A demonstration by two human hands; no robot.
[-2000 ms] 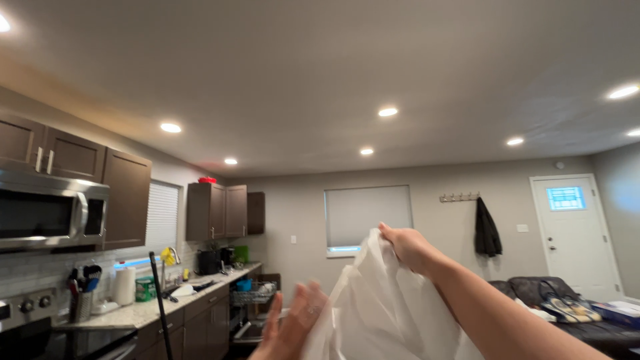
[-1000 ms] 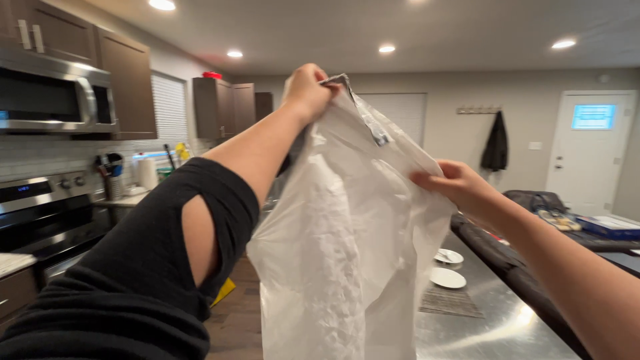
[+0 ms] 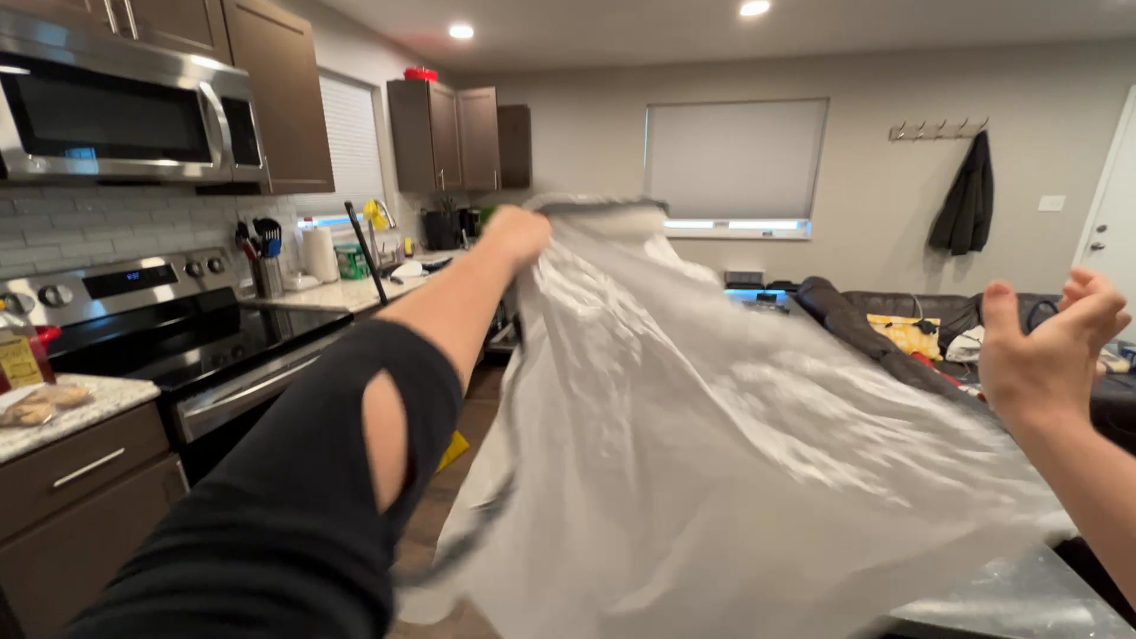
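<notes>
A large white plastic bag [image 3: 674, 426], thin and wrinkled, spreads across the middle of the view with a dark drawstring-like band along its top edge. My left hand [image 3: 519, 235] is closed on the bag's upper left corner and holds it up. To the right, my right hand [image 3: 1052, 346] is raised with its fingers apart and partly curled, holding nothing, beyond the bag's right side. The bag's lower part is blurred and hangs over a shiny metal-looking tabletop [image 3: 1012, 603].
Left are a stove [image 3: 195, 311], a microwave [image 3: 124, 111] and a granite counter [image 3: 80, 408] with packaged food. A dark leather sofa [image 3: 825, 302] stands right, behind the tabletop. A dark jacket [image 3: 966, 200] hangs on the far wall.
My right hand has let go of the bag and moved apart from it to the right. The bag, bunched two seconds ago, is spread wide, still in my left hand.
</notes>
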